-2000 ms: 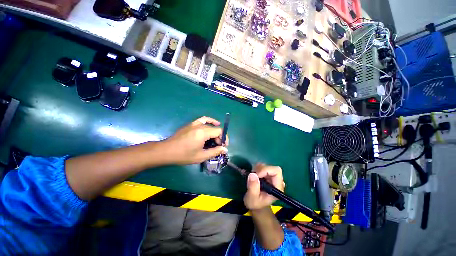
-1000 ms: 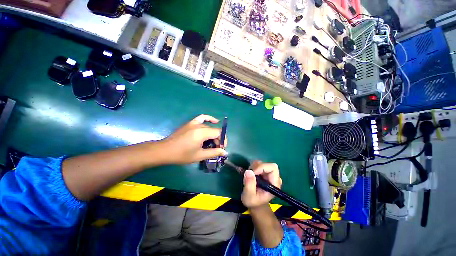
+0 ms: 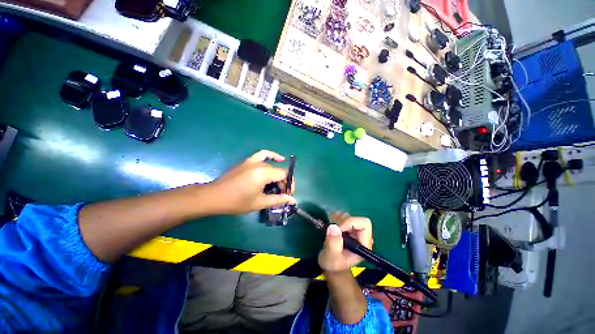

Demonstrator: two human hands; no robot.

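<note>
A small dark housing (image 3: 278, 214) with visible metallic innards sits on the green mat under my left fingertips. My left hand (image 3: 256, 186) holds thin dark tweezers (image 3: 291, 171) upright between the fingers, and its fingertips touch the housing's upper edge. My right hand (image 3: 344, 244) holds a black soldering iron (image 3: 381, 262) with a cord. The iron's metal tip points left at the housing; whether it touches is too small to tell. The lower part of the tweezers is hidden by my left fingers.
Several black rounded units with white labels (image 3: 109, 109) lie at the left. A compartment tray (image 3: 233, 75), pens (image 3: 303, 117) and a wooden parts board (image 3: 313, 75) are beyond. A black fan (image 3: 446, 185), a grey electric screwdriver (image 3: 415, 228) and a tape roll (image 3: 445, 228) stand at the right.
My right hand and the iron have shifted slightly right since one second ago. My left hand stays at the housing with the tweezers.
</note>
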